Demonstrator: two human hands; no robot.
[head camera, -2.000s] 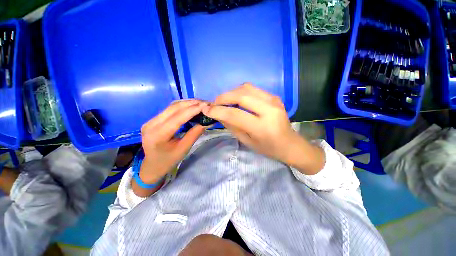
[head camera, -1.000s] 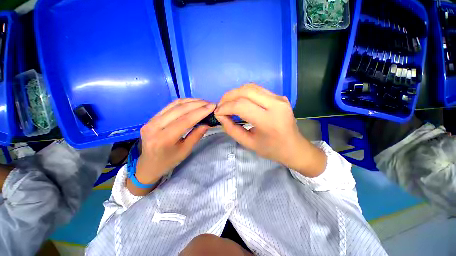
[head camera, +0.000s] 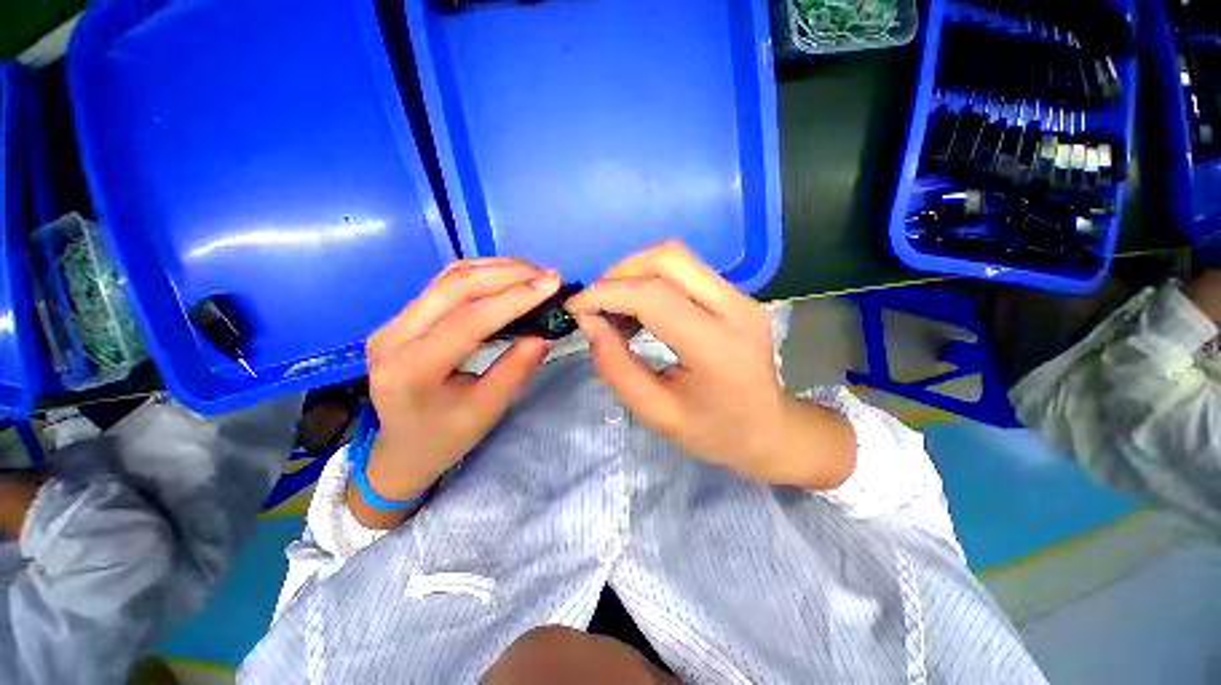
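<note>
A small black housing (head camera: 552, 319) is held between my two hands, just in front of the near edge of the trays. A hint of green shows on its open side. My left hand (head camera: 449, 368) grips its left part with thumb and fingers; a blue band is on that wrist. My right hand (head camera: 703, 361) has its thumb and fingertips at the housing's right end. The fingers hide much of the housing, and whether the right hand holds a separate part cannot be told.
A left blue tray (head camera: 268, 161) holds one black unit (head camera: 218, 325) with a pale pin. A middle blue tray (head camera: 603, 147) lies beside it. Clear boxes of green pieces (head camera: 844, 19) stand beside the trays. A packed blue tray (head camera: 998, 274) is at right. Other people's sleeves (head camera: 1125, 402) show at both sides.
More of the black housing and its green side now shows between my fingertips. My right fingertips have shifted slightly on it. The trays sit a little further left and up in view.
</note>
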